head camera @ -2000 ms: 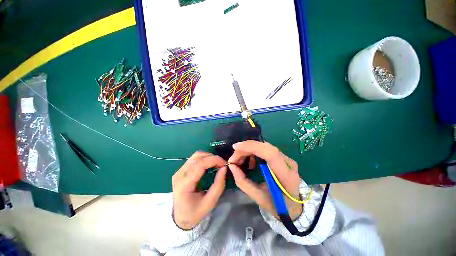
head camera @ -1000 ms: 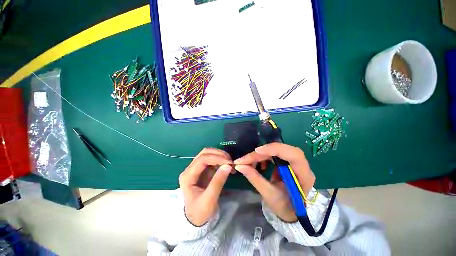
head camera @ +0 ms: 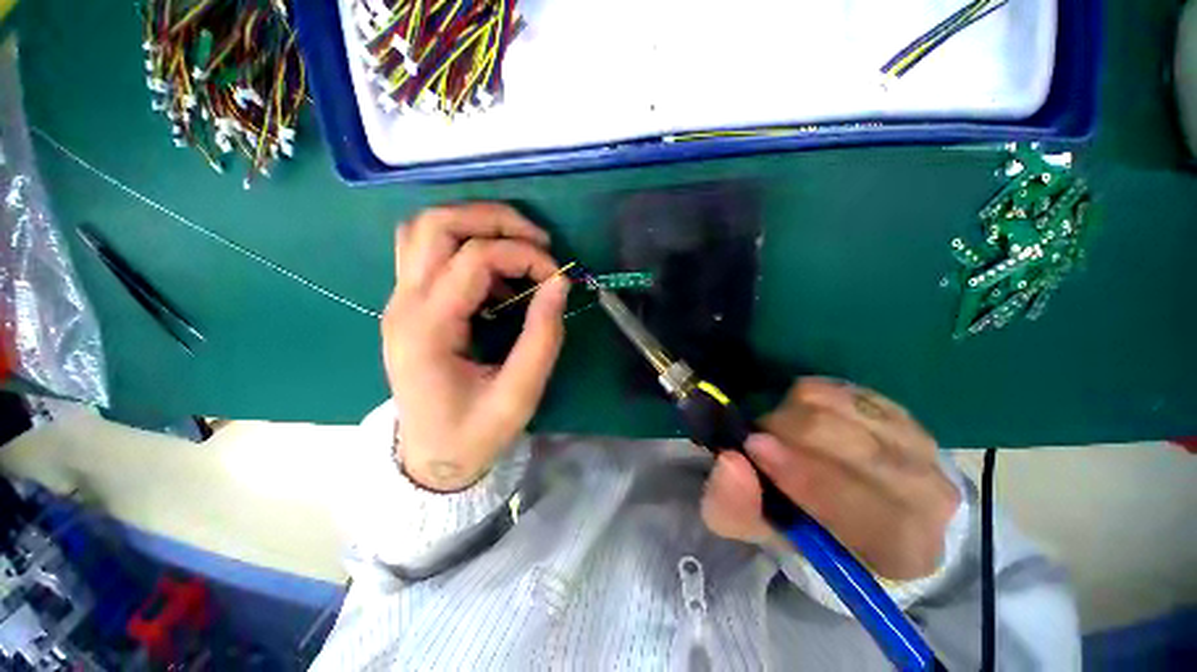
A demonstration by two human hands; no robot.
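My left hand [head camera: 462, 335] pinches a lead wire [head camera: 532, 289] with yellow and dark strands between thumb and fingers, its end at the left end of a small green PCB [head camera: 625, 281]. The PCB lies at the left part of the black work pad [head camera: 696, 250]. My right hand [head camera: 840, 475] holds the blue and black soldering iron [head camera: 715, 418] like a pen, its tip at the wire end beside the PCB. Solder wire [head camera: 250, 253] runs from the left towards my left hand; its end is hidden there.
The blue-rimmed tray [head camera: 709, 150] lies beyond, with heaped lead wires [head camera: 440, 53] and spare wires [head camera: 939, 37]. Soldered assemblies [head camera: 226, 79] lie left of it. Loose PCBs [head camera: 1024, 243] are at right. Tweezers [head camera: 141, 292] and a plastic bag [head camera: 46, 250] lie at left.
My hands have separated. My right hand has turned the iron so its tip now points at the PCB rather than the tray. The view has moved closer to the bench.
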